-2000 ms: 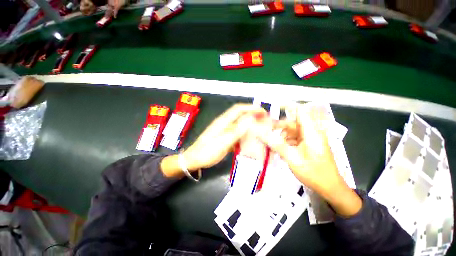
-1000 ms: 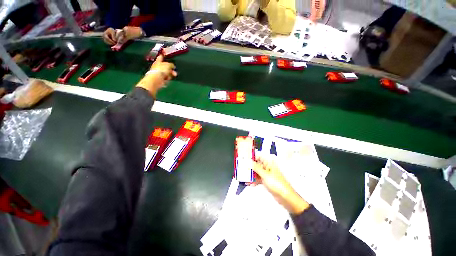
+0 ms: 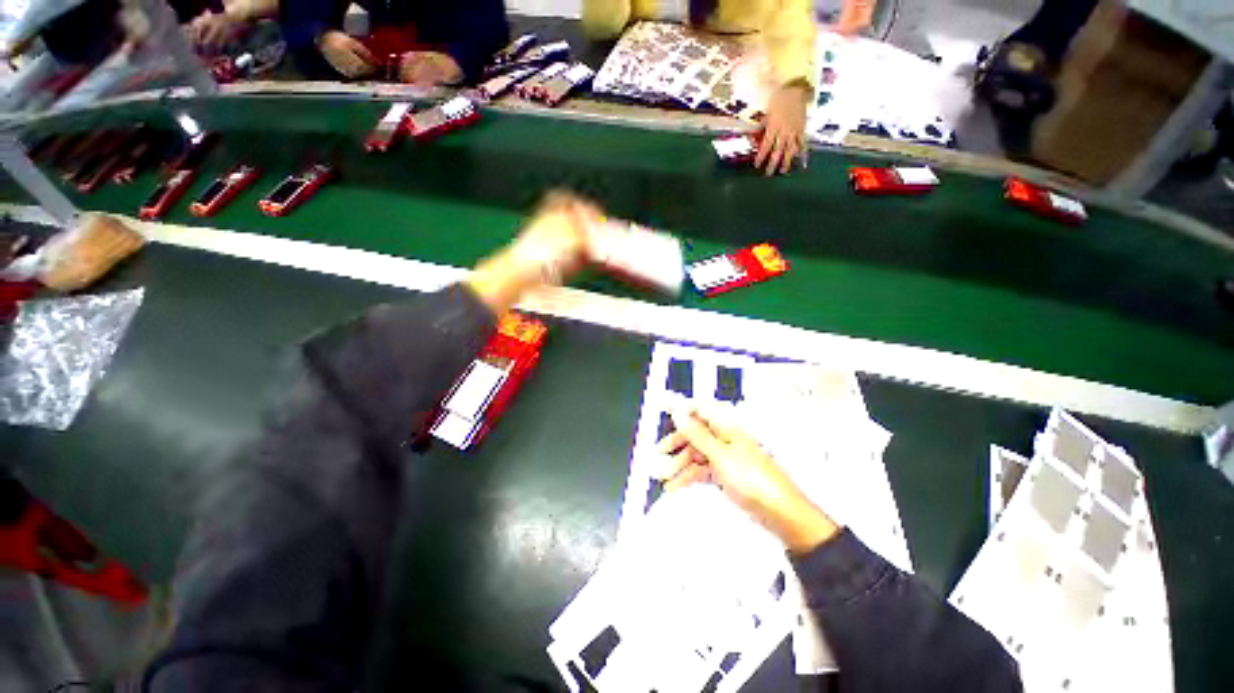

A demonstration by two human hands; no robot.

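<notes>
My left hand [image 3: 548, 247], blurred, is over the near side of the green conveyor. It holds a blurred red unit with a pale face [image 3: 636, 257]. My right hand [image 3: 731, 471] is over the white sticker sheets [image 3: 704, 569], fingers loosely bent and apart, with no unit seen in it. The sheets have dark window-like openings. Left of them, a red unit with a white panel and orange-yellow end [image 3: 494, 379] lies on the dark green worktop. My left sleeve hides the area beside it.
The conveyor carries spaced units, one [image 3: 738, 268] just right of the held one. A white rail [image 3: 866, 360] borders it. Spare sheets [image 3: 1076, 542] lie right; a clear bag [image 3: 68, 355] lies far left. Across the belt, another person's hand [image 3: 781, 133] touches a unit.
The unit earlier in my right hand is gone from it. My left hand has come back from the belt's far side, moved right, and now holds a unit. A person's hand reached onto the belt.
</notes>
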